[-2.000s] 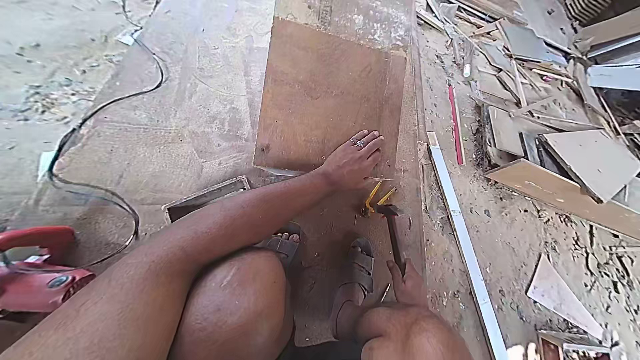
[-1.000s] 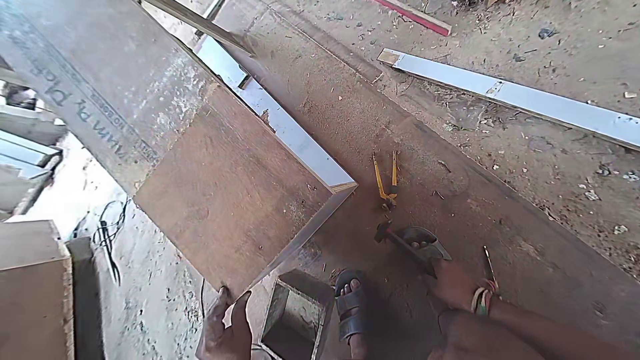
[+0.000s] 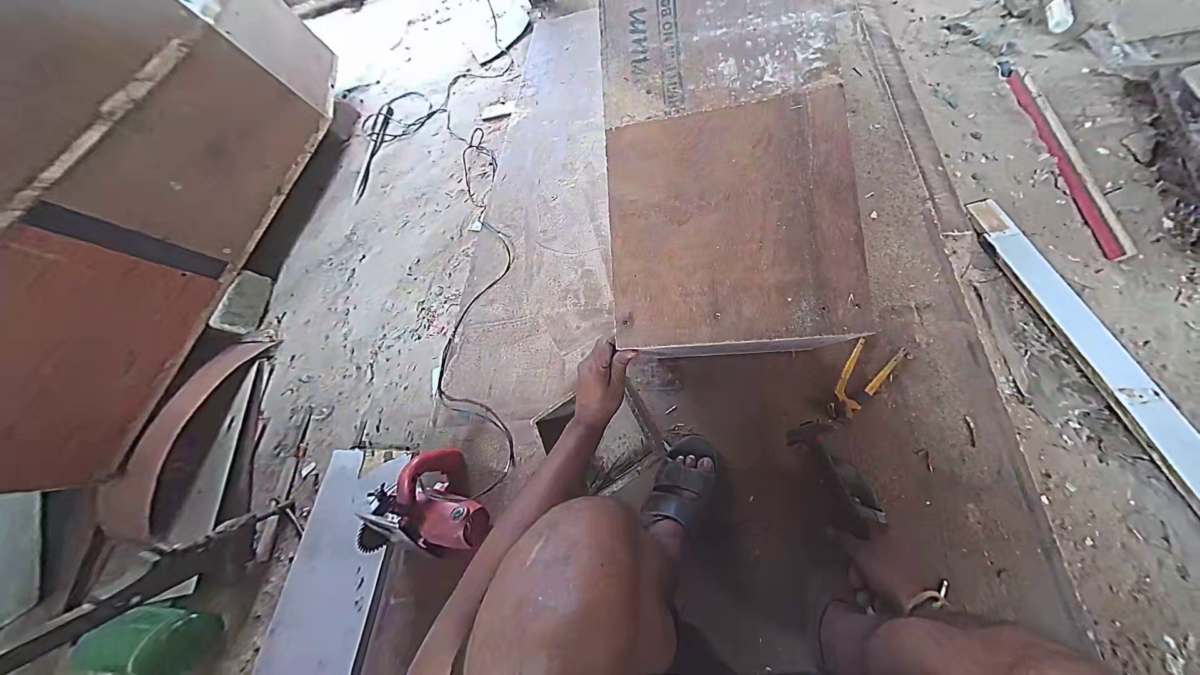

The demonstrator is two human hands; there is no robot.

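Note:
A brown plywood panel (image 3: 736,225) with a pale front edge lies on a larger board. My left hand (image 3: 600,380) grips its near left corner, thumb at the edge. Low at the right, my right hand (image 3: 877,572) is closed round the handle of a hammer (image 3: 811,433); the grip is partly lost in shadow beside my sandalled foot. Pincers with yellow handles (image 3: 851,398) lie on the board close to the hammer head, below the panel's near right corner. An open wooden box (image 3: 623,436) sits under my left forearm.
A red circular saw (image 3: 441,514) rests at lower left on a white board (image 3: 323,562), its cable (image 3: 506,272) running forward. Large wooden cabinets (image 3: 141,187) stand at left. A white-faced strip (image 3: 1097,347) and a red strip (image 3: 1069,173) lie on the ground at right.
My left hand, flat on the panel two seconds ago, now holds its near left corner. The view has swung markedly between frames.

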